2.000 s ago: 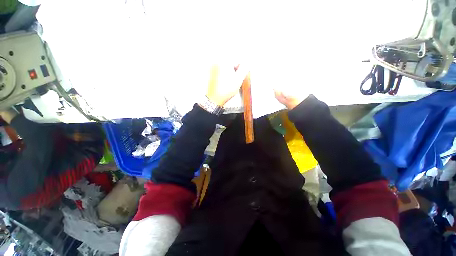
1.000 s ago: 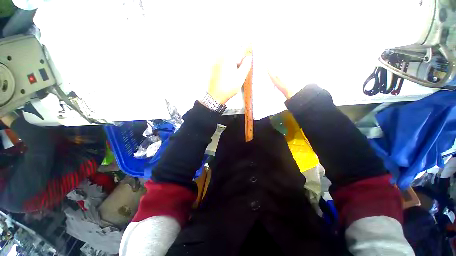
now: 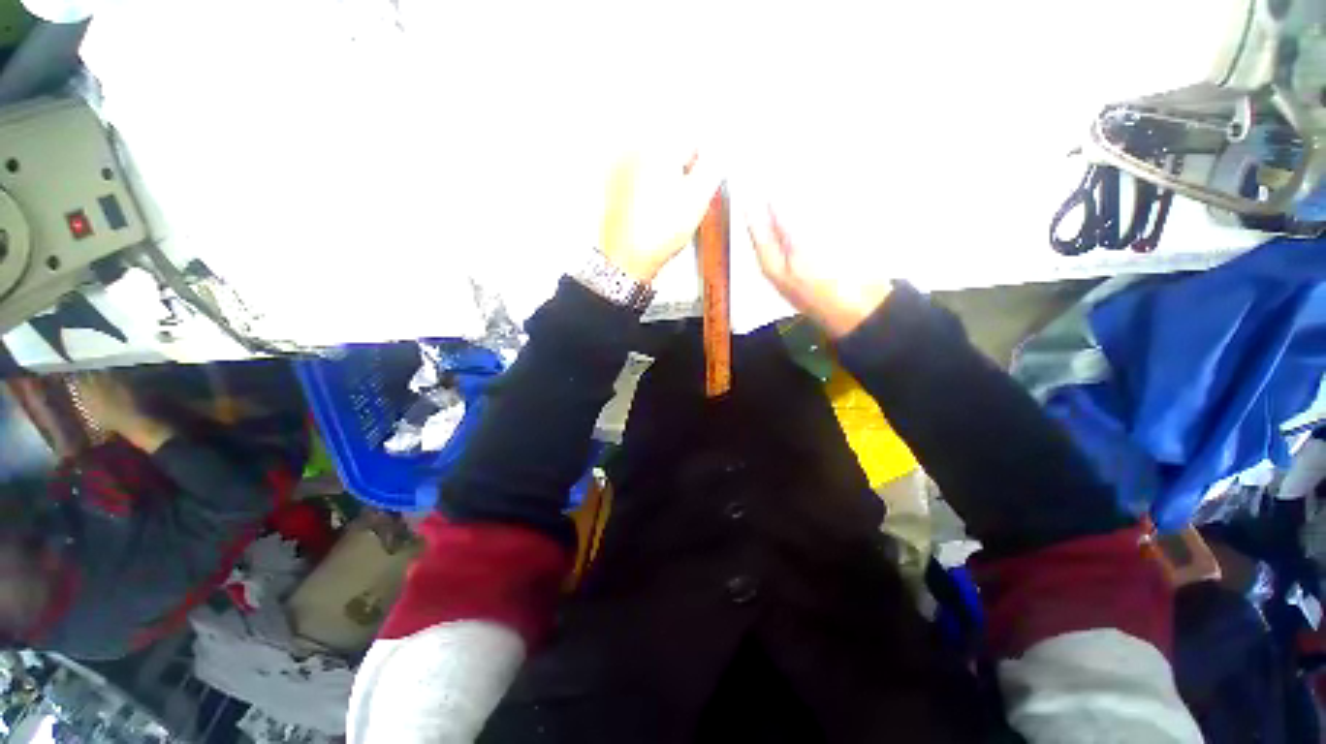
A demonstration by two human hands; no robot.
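Note:
An orange-brown wooden ruler [image 3: 716,298] points toward me across the near edge of the white table, its near end out over my lap. My left hand [image 3: 649,225] is at the ruler's far part, with the thumb side against it. My right hand [image 3: 814,276] is just right of the ruler, near the table edge, fingers pointing forward. Overexposure washes out the fingertips, so I cannot tell whether the right fingers hold anything. White fabric and white tabletop [image 3: 436,189] cannot be told apart in the glare.
Black-handled scissors [image 3: 1083,215] lie at right beside a cream sewing machine [image 3: 1287,73]. Another machine [image 3: 66,211] stands at left. A blue basket [image 3: 342,436] with offcuts is below the left table edge. Blue fabric [image 3: 1214,364] hangs at right. Another person's arm [image 3: 182,472] is at lower left.
My right hand has moved left and nearer the ruler, and more of it shows. The ruler's near end sits slightly farther forward. The other person's arm at left has changed position, with a hand now showing.

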